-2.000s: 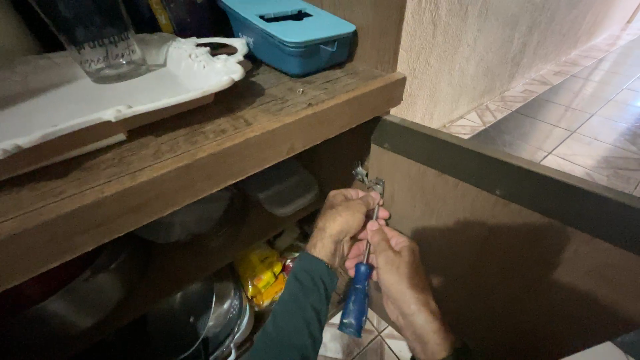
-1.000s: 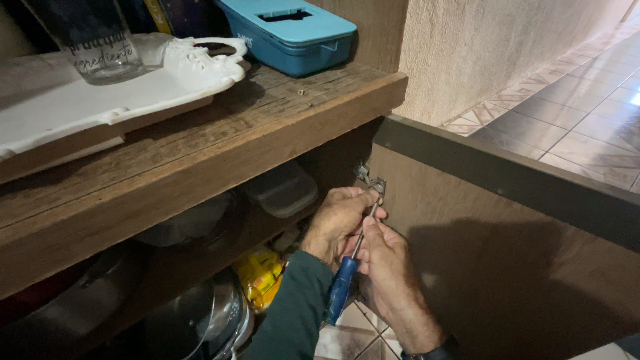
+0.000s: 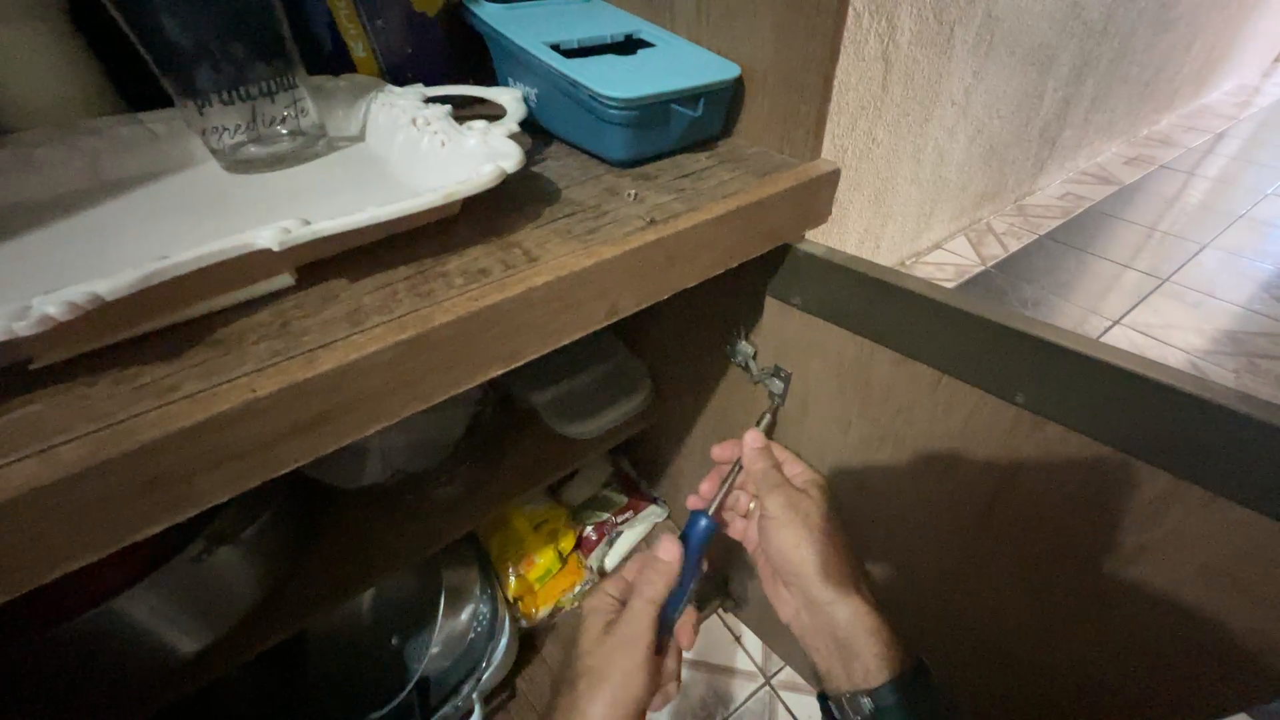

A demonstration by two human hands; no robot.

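Note:
A screwdriver with a blue handle and metal shaft points up at a metal cabinet hinge, its tip at the hinge's lower end. The hinge joins the cabinet's inner side to the open wooden door. My left hand is closed around the blue handle at the lower middle. Higher and to the right, my right hand holds the shaft between thumb and fingers, just below the hinge; it wears a ring, and a watch is on the wrist.
Above is a wooden shelf with a white ornate tray, a drinking glass and a blue plastic container. Inside the cabinet are a lidded pot, plastic containers and yellow packets. A textured wall stands behind the door.
My left hand has moved down from beside the hinge to the screwdriver's handle. My right hand remains at the shaft, and the hinge is now in fuller view.

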